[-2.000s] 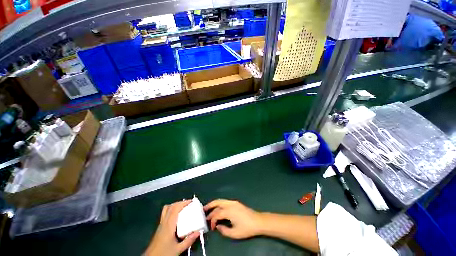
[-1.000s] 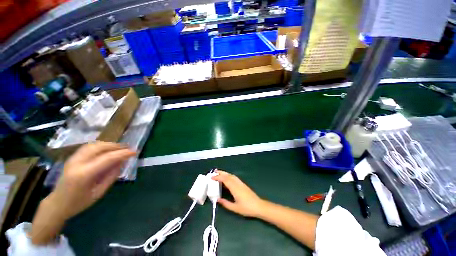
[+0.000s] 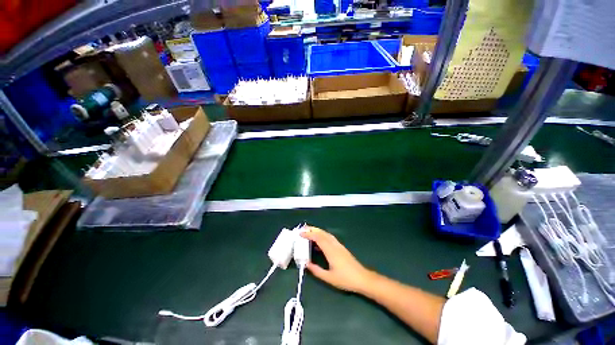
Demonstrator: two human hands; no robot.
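Two white power adapters lie side by side on the dark green bench top, each with a white cord tied in a bundle. My right hand (image 3: 332, 259) has its thumb and fingers on the right adapter (image 3: 302, 248). The left adapter (image 3: 281, 248) is tilted beside it, and its cord (image 3: 231, 304) runs down to the left. The right adapter's cord (image 3: 293, 322) runs toward me, cut off by the lower edge. My left hand is out of the picture; only a white sleeve (image 3: 46, 338) shows at the bottom left.
A carton of adapters (image 3: 182, 153) stands on a clear tray (image 3: 217, 165) at the left. A blue tray (image 3: 465, 228) holds a white bottle (image 3: 465, 203) by the post. Right of my arm lie a red-handled tool (image 3: 443, 274), a black marker (image 3: 504, 275) and a clear tray with corded adapters (image 3: 592, 296).
Two adapters now lie side by side, where earlier both hands were at one. My left hand has moved away left and out of view. My right hand stays at the right adapter. The view has shifted left.
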